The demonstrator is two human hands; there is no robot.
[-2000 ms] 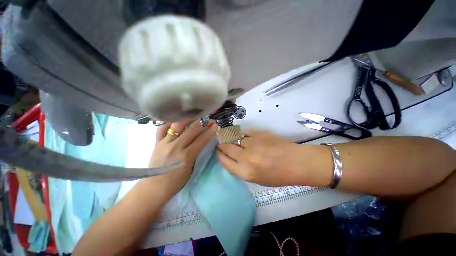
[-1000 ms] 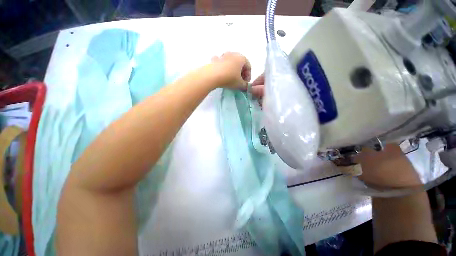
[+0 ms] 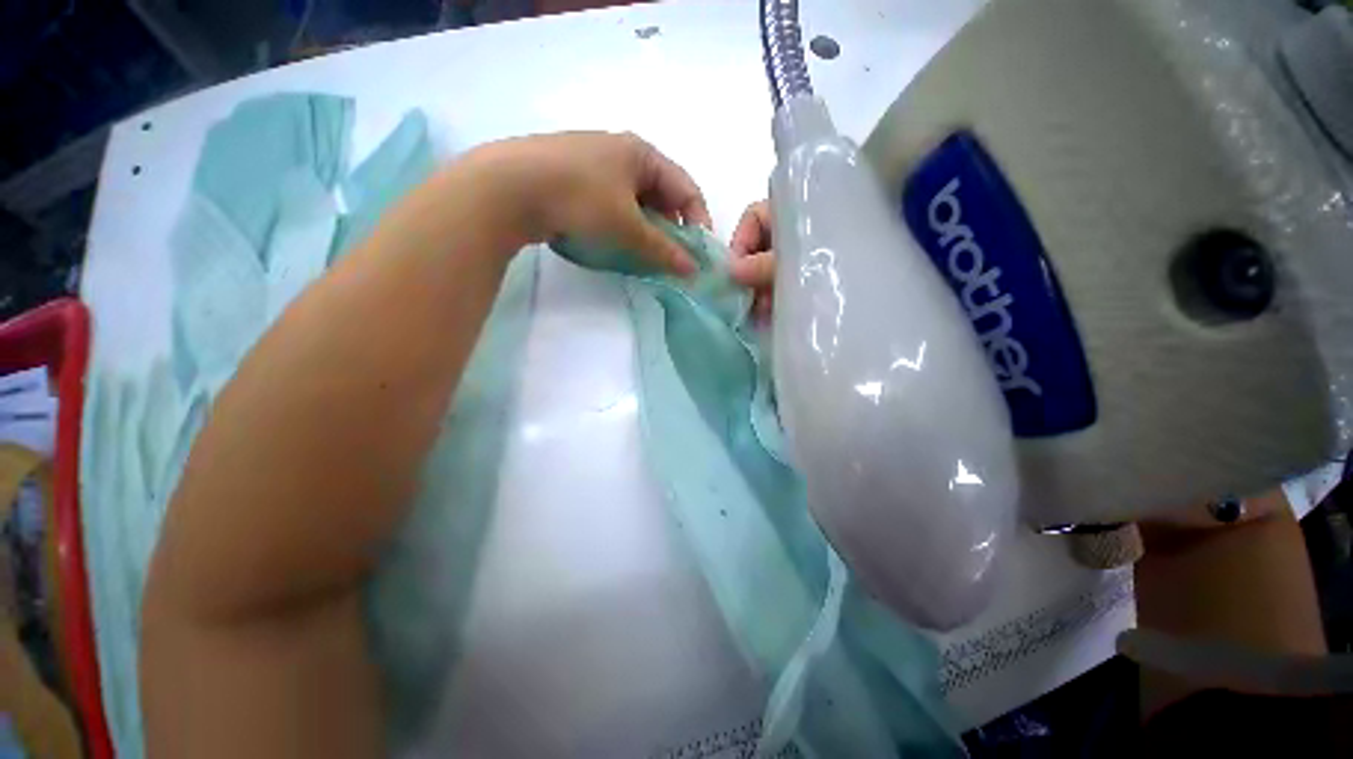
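Note:
Mint-green fabric pieces (image 3: 712,430) run from both hands down across the white table towards its front edge. My left hand (image 3: 631,200) pinches the top end of the fabric between thumb and fingers. My right hand (image 3: 754,260) reaches from behind the sewing machine head; only its fingertips show, touching the same fabric end. The machine head (image 3: 1143,282) with a blue brother label and a white lamp (image 3: 890,386) hide the rest of the right hand. The needle area is not visible.
More mint cut pieces (image 3: 245,223) lie on the table at the left, partly behind my left forearm. A red basket (image 3: 67,489) stands at the left edge. A printed ruler strip (image 3: 1024,638) runs along the front edge. The lamp's metal neck (image 3: 782,52) rises at the top.
The view has shifted from the needle area to the machine's left side. Both hands have moved up to the fabric's far end. Since the last frame, my left hand has turned and lifted that end.

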